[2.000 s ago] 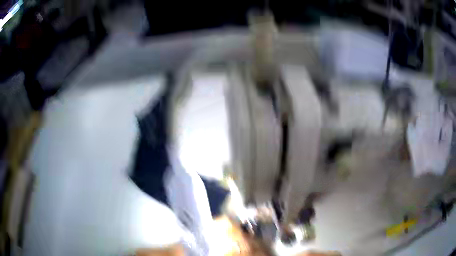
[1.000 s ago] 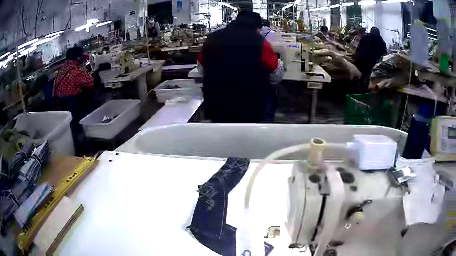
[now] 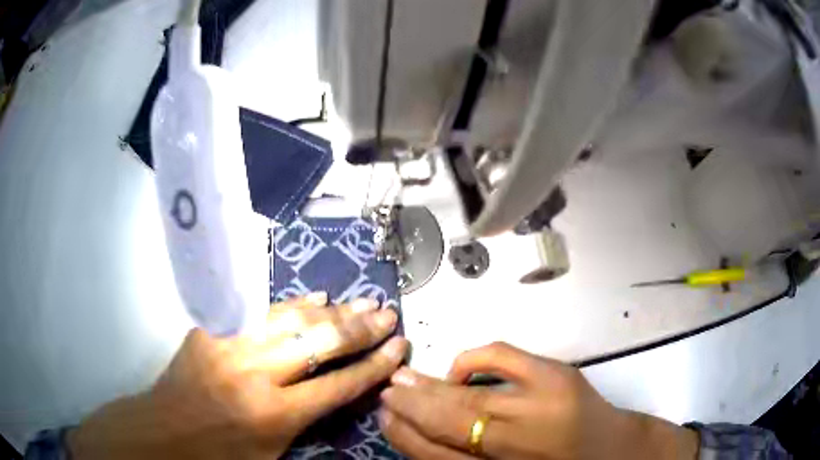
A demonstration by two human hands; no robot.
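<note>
A dark navy printed denim piece [image 3: 328, 260] with a white motif lies flat, its upper right edge at the presser foot [image 3: 387, 235] beside the round silver plate. My left hand [image 3: 292, 355] lies flat on the piece, fingers spread a little, and holds it down. My right hand [image 3: 503, 404] pinches the right edge of the denim just below the left fingertips; a small dark thing partly shows in its curled fingers. A sewn dark piece [image 3: 280, 166] lies behind the foot, partly under the white lamp.
The white oval lamp [image 3: 193, 207] hangs left of the needle area. The machine head [image 3: 432, 72] stands above it. A yellow-handled tool [image 3: 715, 277] lies at the right. A pale lever-like part [image 3: 547, 256] stands right of the plate.
The view has dropped from the room and machine top to the needle area. Both hands and the printed piece are now in view; the dark sewn strip still lies at the left.
</note>
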